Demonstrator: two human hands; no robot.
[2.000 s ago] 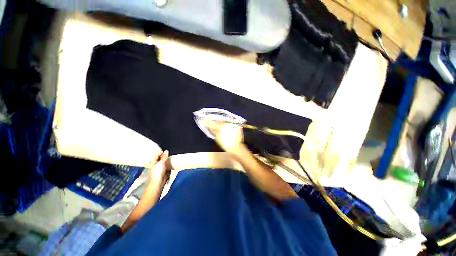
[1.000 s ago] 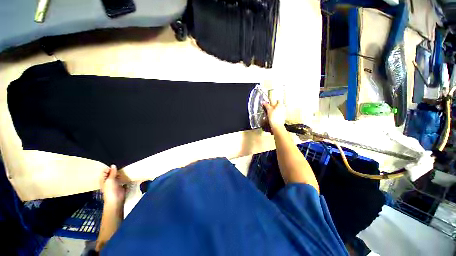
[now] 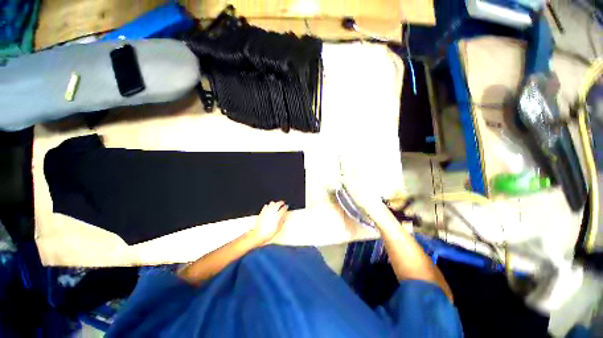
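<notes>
Black trousers (image 3: 178,188) lie flat and folded on the beige pressing table (image 3: 357,86), wide end at the left, straight hem at the right. My left hand (image 3: 271,221) rests on the near edge of the cloth close to the hem, fingers slightly spread, gripping nothing that I can see. My right hand (image 3: 363,201) is blurred and holds the steam iron (image 3: 350,206) on the table to the right of the hem, apart from the cloth. The hand hides much of the iron.
A grey sleeve board (image 3: 162,63) at the far left bears a phone (image 3: 127,70) and a small pale-yellow piece (image 3: 71,86). A ridged black bundle (image 3: 264,79) lies at the far edge. A blue crate (image 3: 456,254) with black cloth stands below right; hoses trail right.
The iron has slid off the hem to the right and nearer me, in my right hand. My left hand has moved right from the cloth's lower left corner to near the hem. The view has shifted.
</notes>
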